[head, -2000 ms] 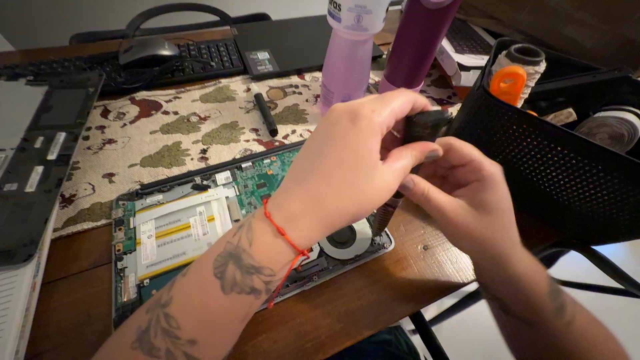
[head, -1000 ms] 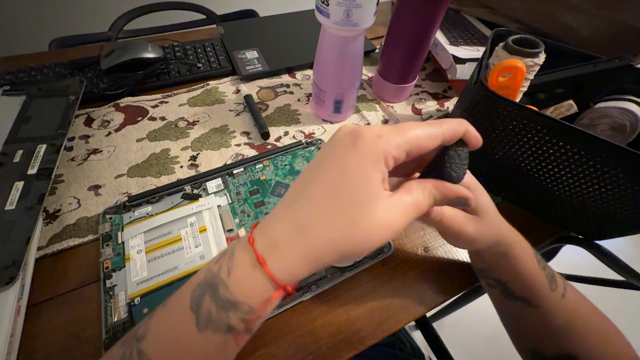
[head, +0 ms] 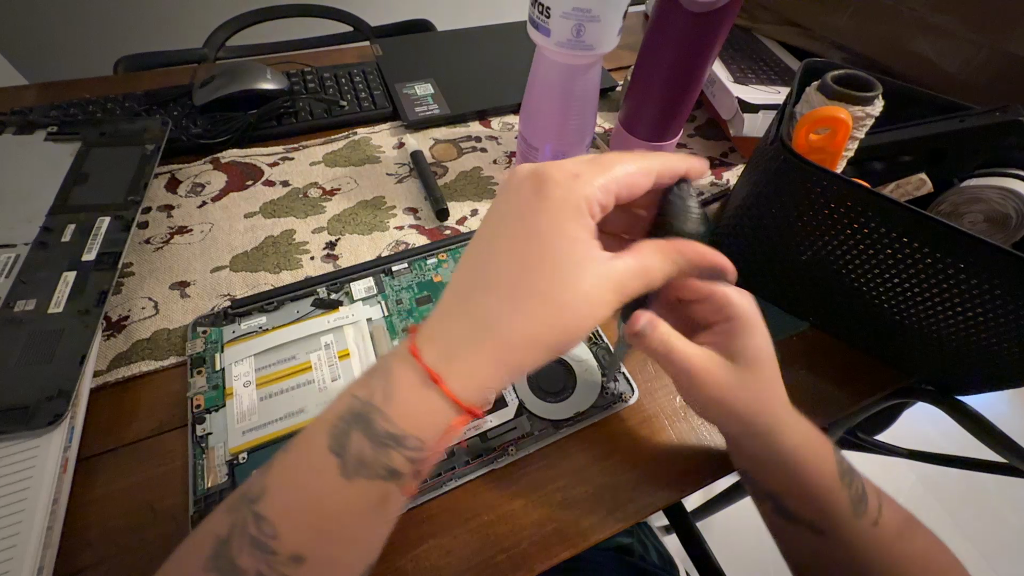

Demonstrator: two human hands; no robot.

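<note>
An opened laptop chassis (head: 512,452) lies on the wooden table, showing its battery (head: 276,392), green circuit board (head: 420,292) and round cooling fan (head: 560,382). A screwdriver with a black handle (head: 680,214) stands over the corner of the chassis beside the fan; its shaft reaches down there, and whether the tip sits in a screw cannot be told. The fingers of my left hand (head: 560,256) are around the top of the handle. My right hand (head: 712,352) has thumb and fingers at the lower end of the handle, partly behind the left hand.
A laptop cover (head: 80,240) lies at the left. Behind are a black marker (head: 430,186) on the patterned cloth (head: 320,216), a keyboard (head: 336,92), a mouse (head: 240,84), a lilac bottle (head: 560,96) and a purple bottle (head: 672,72). A black perforated basket (head: 880,240) stands at the right.
The black handle is tilted differently, and my left hand's fingers have moved on it. Both hands remain over the right end of the chassis.
</note>
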